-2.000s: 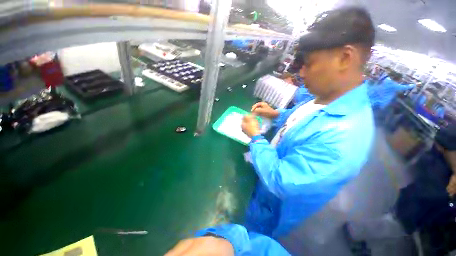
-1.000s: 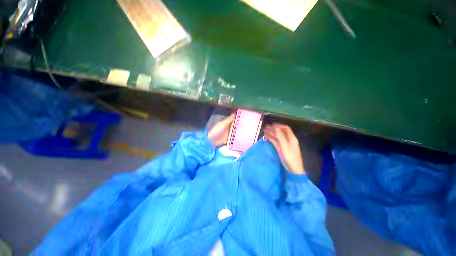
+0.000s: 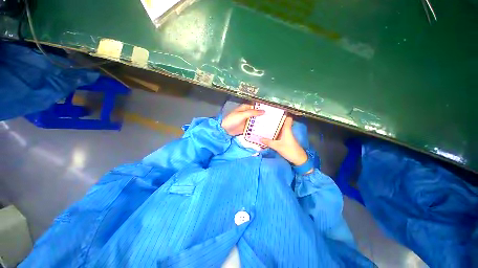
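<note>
A smartphone (image 3: 265,125) with a lit pale pink and white screen is held just below the bench's front edge, over my lap. My left hand (image 3: 238,119) grips its left side, with the thumb near the top of the screen. My right hand (image 3: 287,144) grips its right side, with the thumb on the lower part of the screen. A blue band (image 3: 303,165) is at my right cuff. The backs of the fingers under the phone are hidden.
The green bench (image 3: 314,68) spans the top, with pale tape pieces (image 3: 109,48) on its front edge. A strip pack (image 3: 166,9) and a thin silver tool (image 3: 430,10) lie toward the back. Blue stools (image 3: 84,110) and neighbours' smocks (image 3: 414,183) flank me.
The view has swung down from the bench and neighbour to my lap. My right hand has closed onto the phone, and its screen has turned from pink to paler. The bench things have shifted up in view.
</note>
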